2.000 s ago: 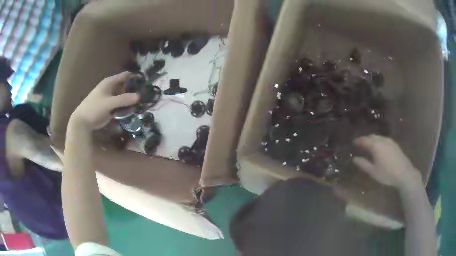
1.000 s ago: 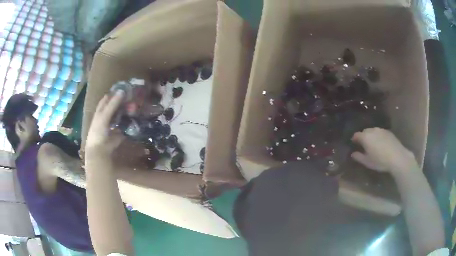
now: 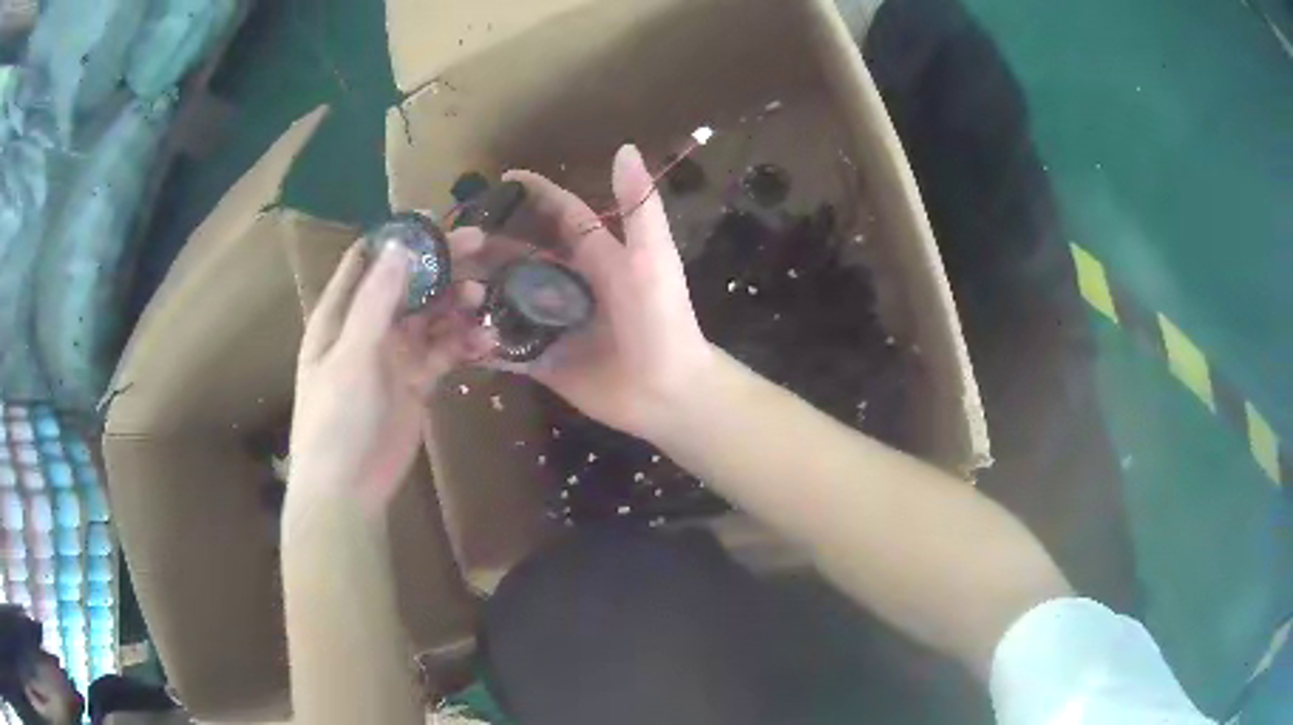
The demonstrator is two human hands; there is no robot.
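Observation:
My left hand [image 3: 376,319] holds a round black speaker unit [image 3: 411,261] with a shiny face, above the inner edges of the two cartons. My right hand [image 3: 617,305] is beside it, palm up, with another speaker unit [image 3: 543,296] in it. A red lead wire with a white plug [image 3: 702,136] trails up over my right hand. More dark discs [image 3: 487,201] show at my right fingertips; whether they are held I cannot tell. The source carton [image 3: 925,269] below holds a tangled dark heap [image 3: 794,305] with white specks.
The packing carton [image 3: 199,467] stands at the left, its inside mostly hidden by my left arm. Green floor [image 3: 1163,184] with yellow-black tape [image 3: 1185,360] lies at the right. A person's head [image 3: 36,673] shows at the lower left. Wrapped bundles stand at the upper left.
My left hand has left the packing carton and moved right. My right hand has risen from the heap, and the hands have come together with speaker units. The view has swung right.

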